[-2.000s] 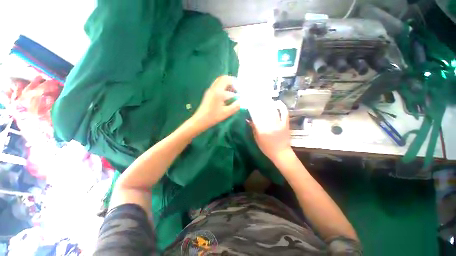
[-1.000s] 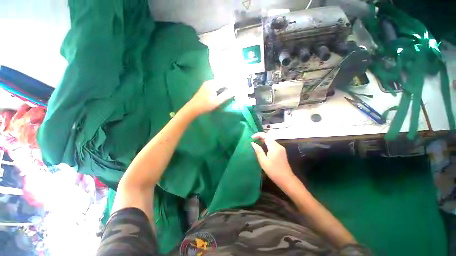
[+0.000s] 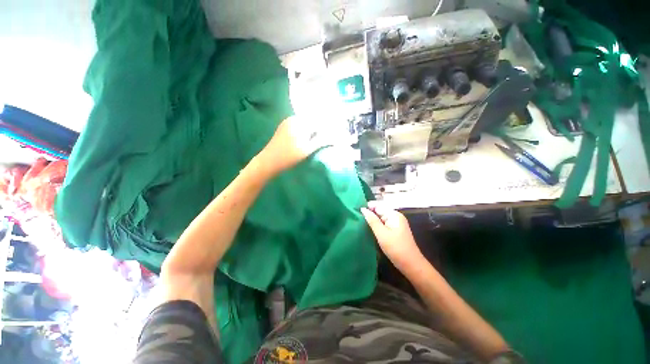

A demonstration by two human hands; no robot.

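A green cut panel [image 3: 329,234] lies from the needle area of the overlock machine [image 3: 435,78] down over the table edge to my lap. My left hand [image 3: 292,142] is on the cloth just left of the needle area; its fingers are washed out by the lamp glare, so its grip cannot be told. My right hand [image 3: 387,226] pinches the panel's right edge at the table's front edge, below the needle area. A large pile of green pieces [image 3: 164,128] lies left of the machine.
Blue snips [image 3: 531,162] lie on the white table [image 3: 485,186] right of the machine. Green strips [image 3: 588,153] hang over the table at the right. More green cloth [image 3: 542,291] is below the table. A blue folded item [image 3: 35,131] and red cloth [image 3: 35,186] are at the far left.
Since the first frame, my right hand has moved from beside the needle down to the table's front edge, where it now pinches the panel's edge. More of the panel shows between my hands.
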